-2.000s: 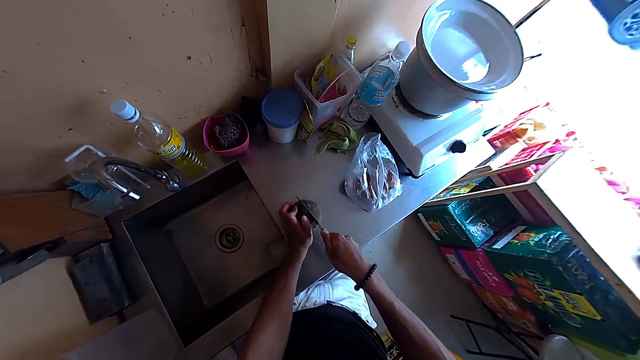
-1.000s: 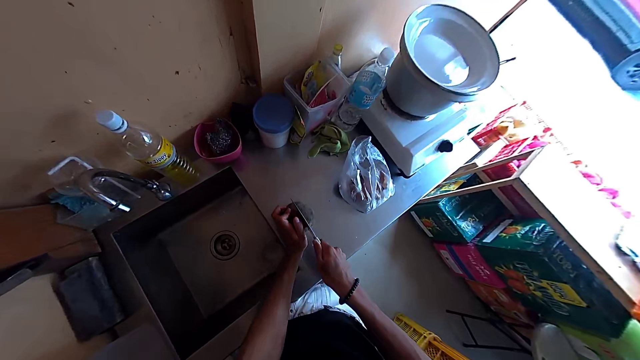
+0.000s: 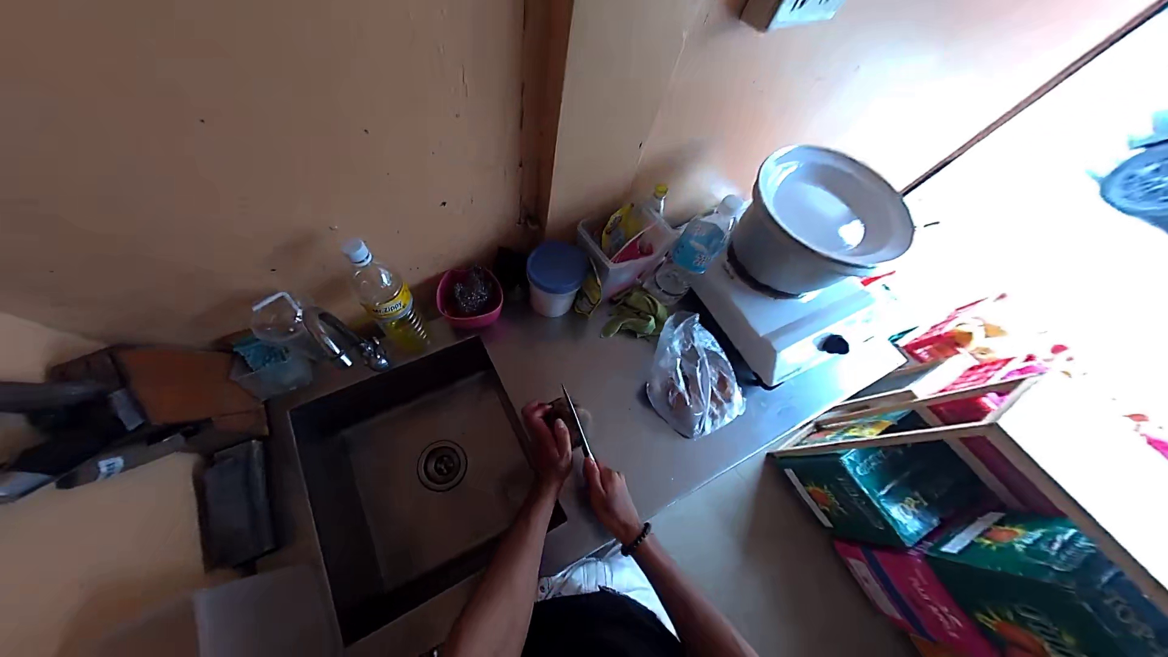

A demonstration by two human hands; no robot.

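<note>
My right hand [image 3: 610, 495] grips the handle of a knife [image 3: 578, 427], whose narrow blade points up and slightly left over the steel counter. Close to the blade, my left hand [image 3: 551, 443] is closed around a small dark, roundish item [image 3: 564, 412] that I cannot identify, partly hidden by the fingers and the knife. Both hands are just right of the sink. Further right on the counter lies a clear plastic bag [image 3: 695, 379] with brownish items inside. Behind it rests a crumpled green cloth or leafy thing [image 3: 636, 315].
A steel sink [image 3: 401, 456] lies left of my hands. Along the wall stand a bottle of yellow liquid [image 3: 388, 301], a pink bowl [image 3: 470, 297] with a metal scourer, a blue-lidded tub [image 3: 555, 278] and a plastic bin [image 3: 630, 251]. A large pot [image 3: 812, 219] sits on a white stove [image 3: 785, 328].
The view has shifted, showing more wall above. Both hands stay at the same part of the counter beside the sink, still with the knife and the small item.
</note>
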